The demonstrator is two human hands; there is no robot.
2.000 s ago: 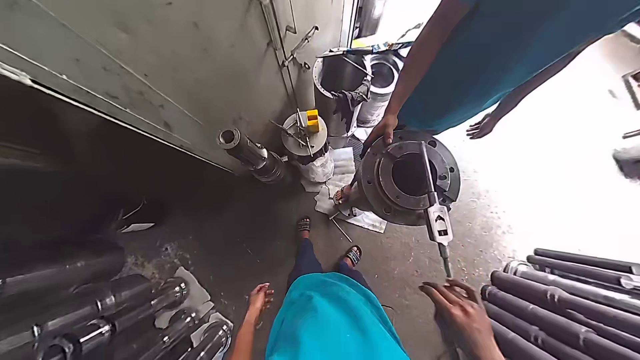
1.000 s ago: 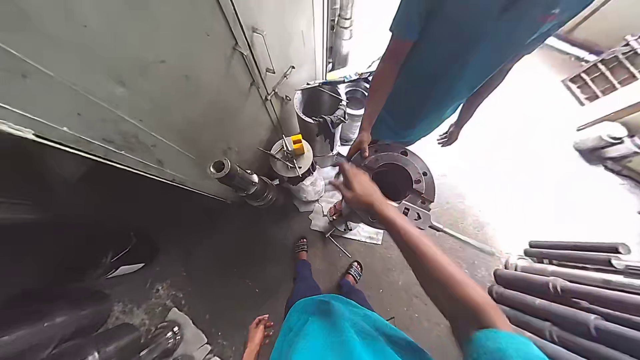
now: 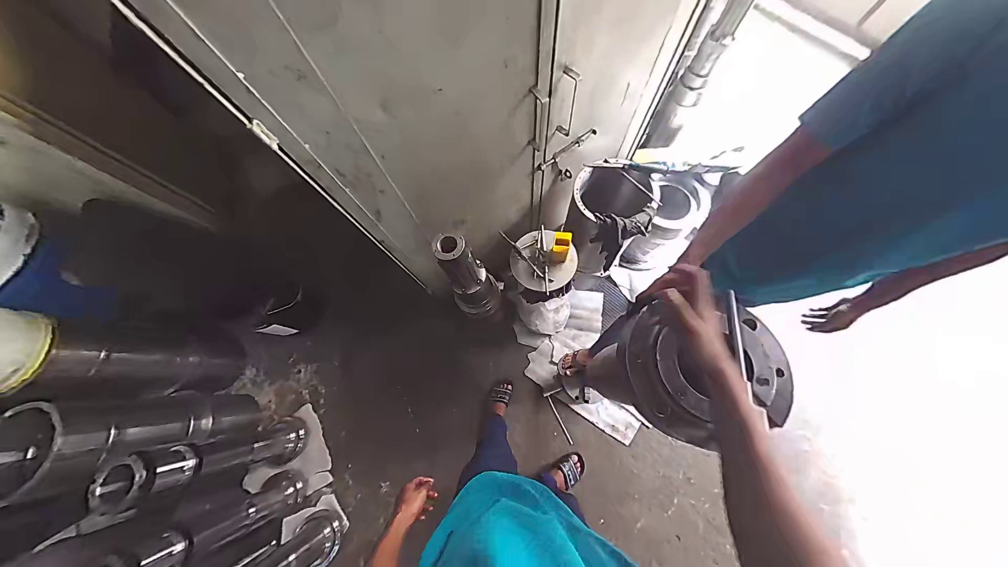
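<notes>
A large round metal flange (image 3: 768, 346) with bolt holes stands at the right, its wide bore facing up. Over it, blurred, reaches my right hand (image 3: 693, 303), close to the far rim; whether it touches the flange or the co-worker's hand cannot be told. A metal bar (image 3: 735, 335), part of a hand tool, lies across the flange, partly behind my forearm. Low beside my teal shirt hangs my left hand (image 3: 416, 499), fingers loosely curled, with nothing seen in it. A co-worker's arm (image 3: 748, 197) comes down to the far side of the flange.
A short metal cylinder (image 3: 461, 272) stands against the grey metal cabinet (image 3: 441, 94). Beside it, a round-topped stand (image 3: 543, 276) carries tools and a yellow block (image 3: 561, 246). An open drum (image 3: 614, 193) is farther back. Metal pipes (image 3: 157, 417) lie at left; a thin rod (image 3: 561, 420) lies near my feet.
My right hand, at the tool's handle two seconds ago, has moved over the flange to its far side. The tool lies at a different angle. The view has shifted clearly.
</notes>
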